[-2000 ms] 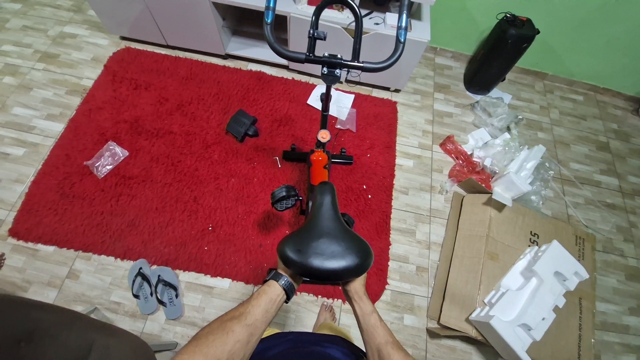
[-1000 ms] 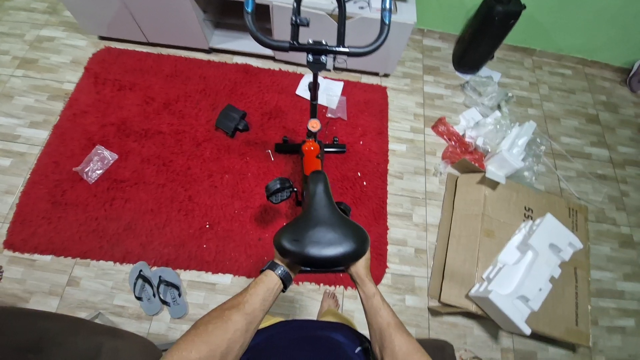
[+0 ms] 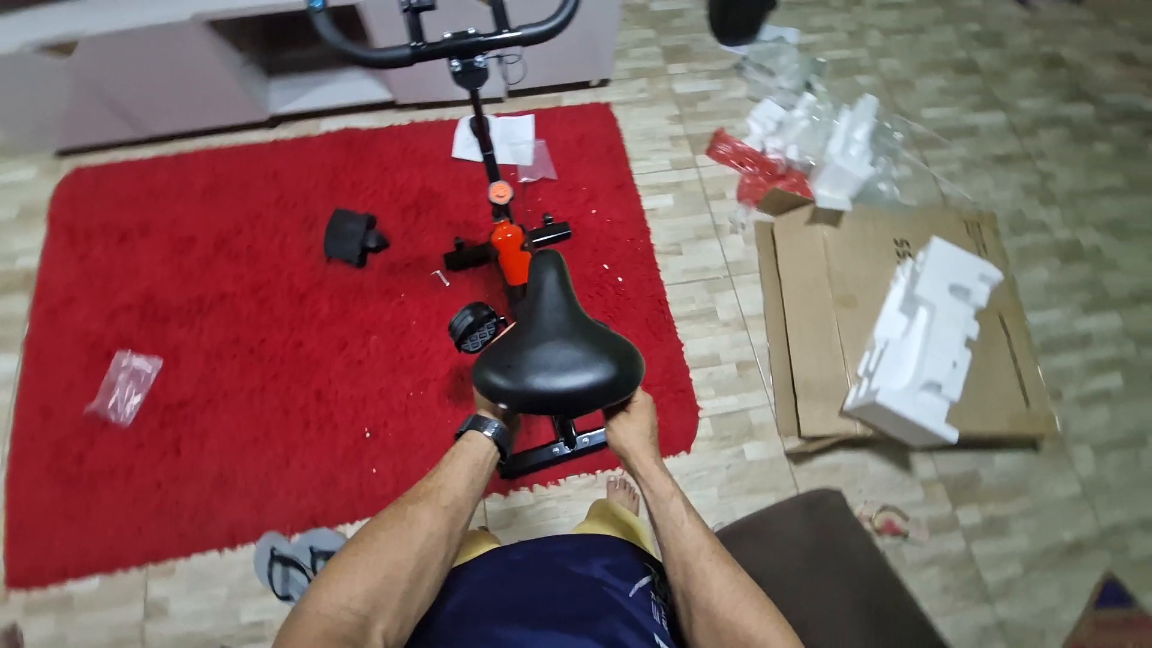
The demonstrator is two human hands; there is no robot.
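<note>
The black saddle (image 3: pixel 560 346) of an exercise bike is in front of me, its nose pointing away. My left hand (image 3: pixel 495 412), below a dark wristwatch, and my right hand (image 3: pixel 633 421) grip the two sides of the saddle's rear from beneath; the fingers are hidden under it. Beyond it are the bike's orange and black frame (image 3: pixel 511 254), an orange-red knob (image 3: pixel 500 192) and the black handlebar (image 3: pixel 468 43). A black pedal (image 3: pixel 476 328) shows left of the saddle, and the rear foot bar (image 3: pixel 551 453) lies low between my wrists.
A red shaggy rug (image 3: pixel 243 360) lies under the bike, with a black plastic part (image 3: pixel 351 238) and a plastic bag (image 3: pixel 128 387) on it. Flattened cardboard (image 3: pixel 810 315), white foam (image 3: pixel 927 346) and plastic wrapping (image 3: pixel 774 171) are at right. Grey flip-flops (image 3: pixel 292 562) and a dark upholstered seat (image 3: pixel 823 576) are near me.
The view has shifted and tilted. The rear foot bar now shows plainly behind the saddle. Both hands stay at the saddle's rear.
</note>
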